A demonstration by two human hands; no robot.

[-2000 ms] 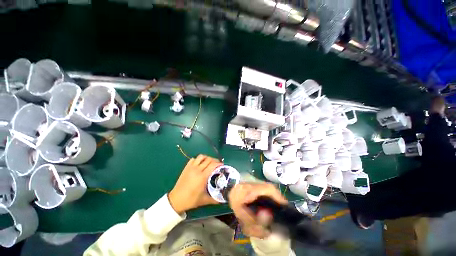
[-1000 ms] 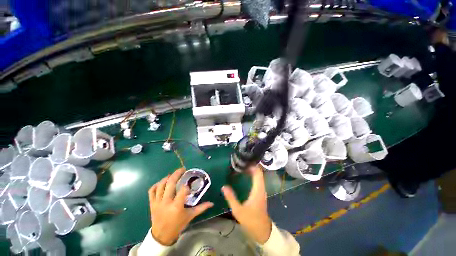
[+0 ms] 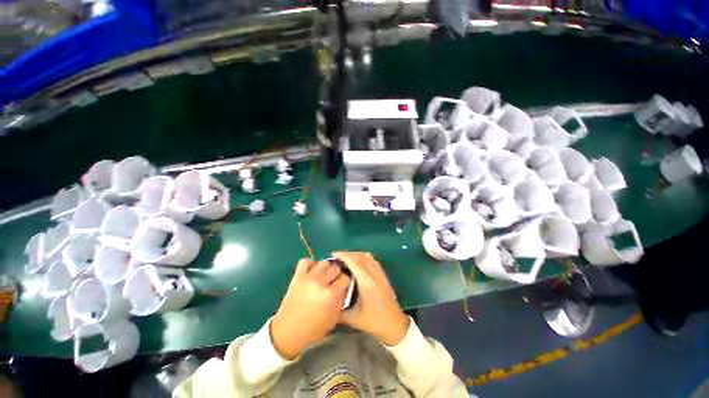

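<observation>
My left hand [image 3: 309, 305] and my right hand [image 3: 375, 299] are together at the bench's front edge, both around one white housing [image 3: 350, 296]. Only a narrow rim and dark opening of it show between my hands; the rest is hidden by my fingers. The black electric screwdriver [image 3: 333, 124] hangs from above, just left of the screw feeder, and touches neither hand. The white screw feeder [image 3: 381, 159] with a red switch stands beyond my hands. Several small wired units [image 3: 256, 206] lie on the green mat to its left.
Many white housings [image 3: 120, 225] stand grouped on the left, and many more [image 3: 513, 175] on the right. A dark conveyor belt [image 3: 233, 101] runs behind a metal rail. A dark-clothed person [image 3: 676, 256] is at the far right. A round metallic object [image 3: 567, 317] is below the bench edge.
My hands have closed together around the housing, which was flat near my left hand. The screwdriver, released from my right hand, has swung up and left. The view has shifted.
</observation>
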